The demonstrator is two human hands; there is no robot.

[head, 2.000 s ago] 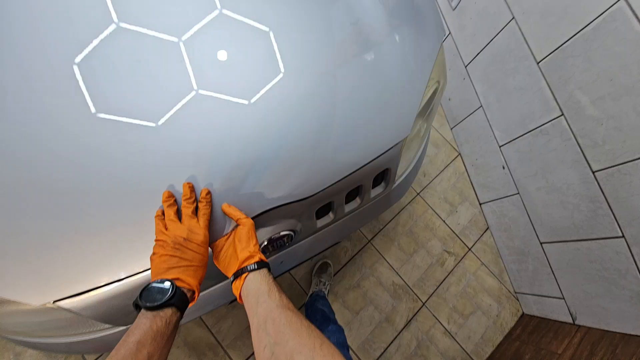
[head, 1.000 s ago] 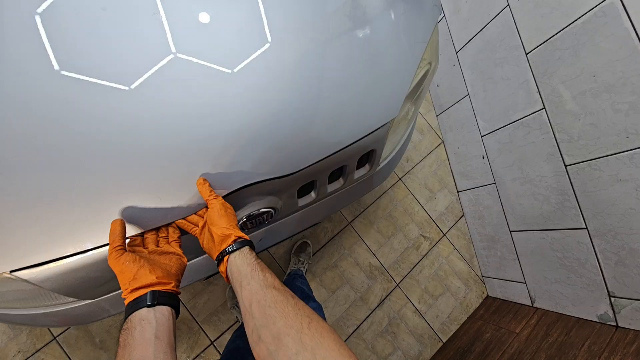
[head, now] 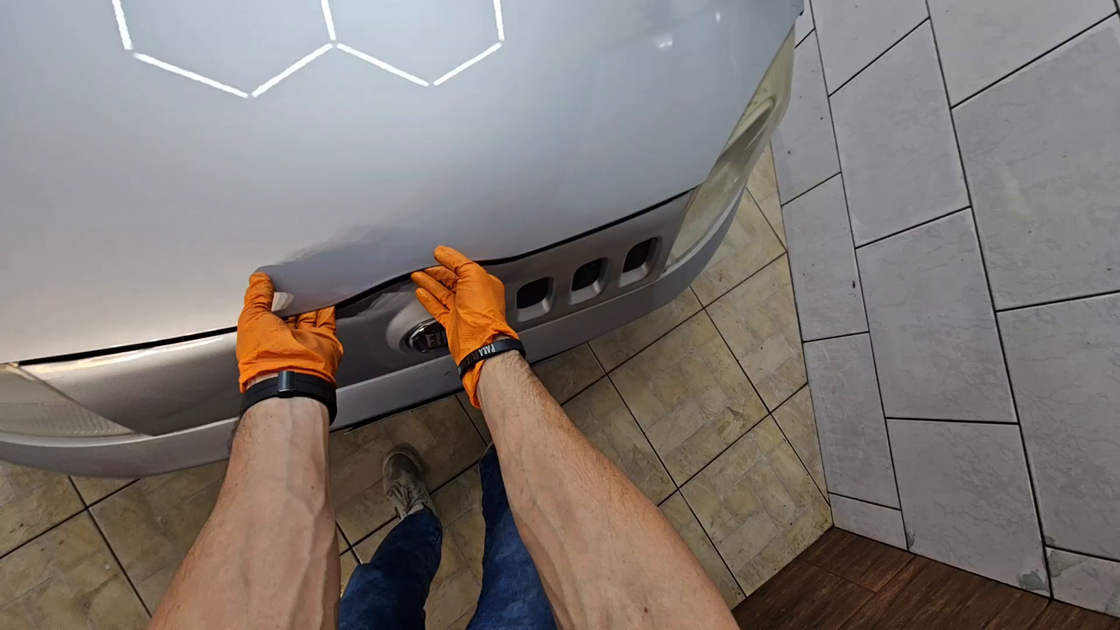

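Observation:
A silver car's hood (head: 420, 157) fills the upper left, its front edge dark-lined above the bumper. My left hand (head: 287, 332), in an orange glove with a black watch band at the wrist, grips the hood's front edge, thumb on top and fingers curled beneath it. My right hand (head: 468, 306), in an orange glove with a black wristband, lies at the same edge farther right, index finger on the hood, other fingers at the gap. Below it, partly covered, is the round car badge (head: 424, 337). Between the hands the gap under the edge shows dark.
Several grille openings (head: 586, 276) sit in the front panel right of my right hand. Headlights (head: 731, 157) flank the hood. Beige floor tiles (head: 691, 385) and my shoe (head: 404, 481) are below; a grey tiled wall (head: 927, 289) and brown wood-look surface (head: 901, 577) lie right.
My left hand, flat on top of the hood two seconds ago, has moved to its front edge with fingers under it. The hands are farther apart than one second ago. The view has shifted.

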